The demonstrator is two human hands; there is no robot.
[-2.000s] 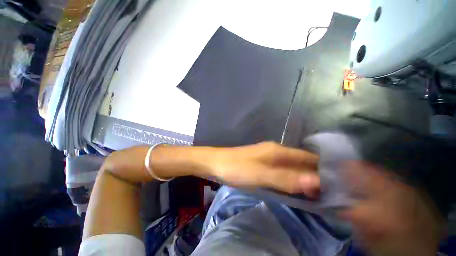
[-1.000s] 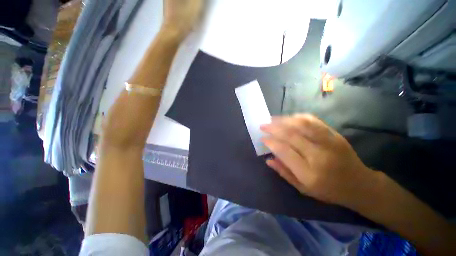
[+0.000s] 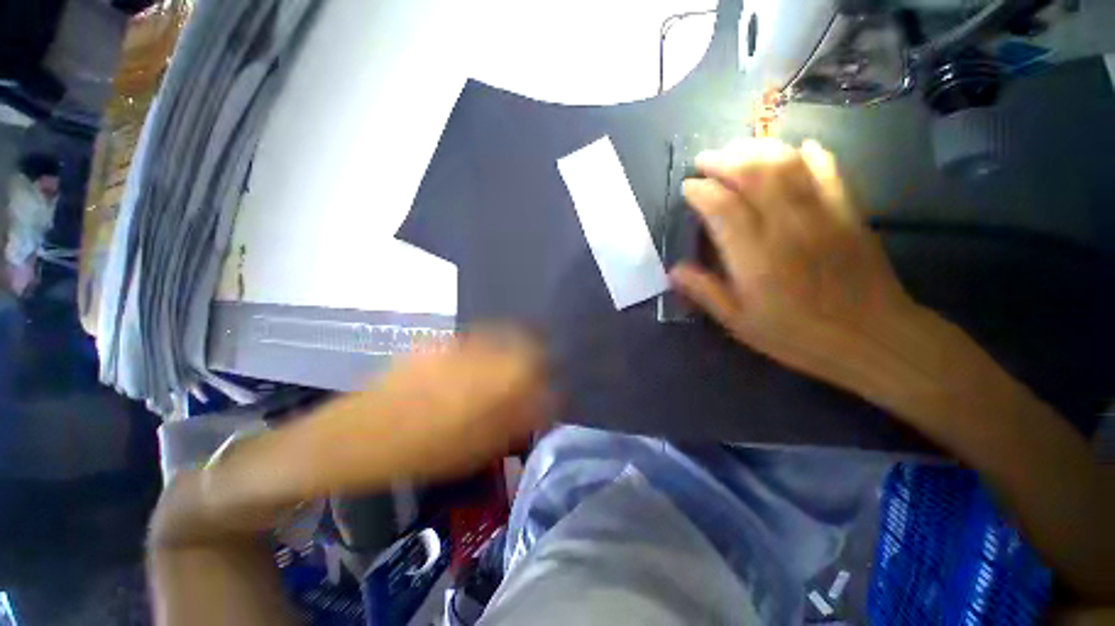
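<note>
A dark grey panel (image 3: 514,232) lies on the white table and runs under the machine's lit needle area (image 3: 767,116). A pale strip (image 3: 611,226) lies slanted on it. A narrow dark strip (image 3: 675,300) lies upright beside the pale one, partly under my right hand (image 3: 783,226). That hand rests on the cloth just in front of the needle, fingers bent and spread, fingertips in the bright light. My left hand (image 3: 489,379) is a blur over the panel's front left edge; its fingers cannot be made out.
A stack of long grey pieces (image 3: 183,220) lies at the left table edge. A printed ruler (image 3: 330,336) runs along the front edge. A ribbed dark knob (image 3: 966,98) stands right of the needle. A blue crate (image 3: 929,550) is below right. A person (image 3: 31,220) is at far left.
My left hand has come back from the upper table to the front edge. My right hand has moved off the pale strip, up towards the needle. The machine head sits higher in view.
</note>
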